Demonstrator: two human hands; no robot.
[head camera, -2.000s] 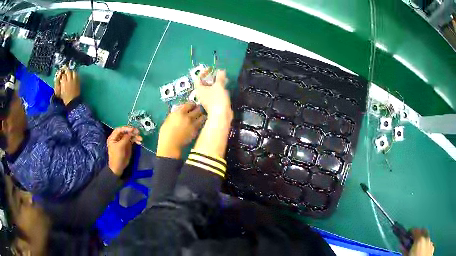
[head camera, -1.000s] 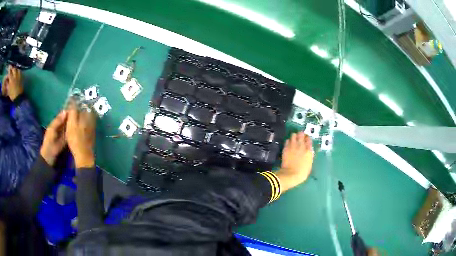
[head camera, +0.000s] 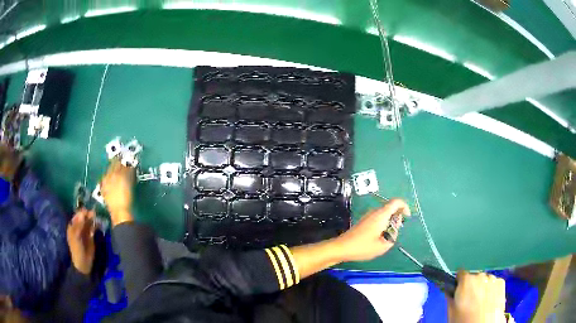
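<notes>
My left hand (head camera: 371, 234), with a yellow-striped dark cuff, holds a small module (head camera: 393, 228) over the mat to the right of the black blister tray. The module's face is partly hidden by my fingers. My right hand (head camera: 477, 295), at the bottom right, is closed around the black handle of a long-tipped tool (head camera: 413, 257). Its thin shaft points up and left, with the tip just below the held module. A pale square module (head camera: 365, 182) lies beside the tray's right edge, with a thin wire running towards my left hand.
The empty black blister tray (head camera: 271, 132) lies on the green bench. Several modules (head camera: 386, 118) sit at the back right. A neighbour's hands (head camera: 117, 188) are among modules at the left. A clear hose (head camera: 404, 148) hangs across the view. A brown box (head camera: 563, 188) stands far right.
My left hand has moved from the back-right modules down towards the tool and now holds a module. One module now lies beside the tray. The view has turned.
</notes>
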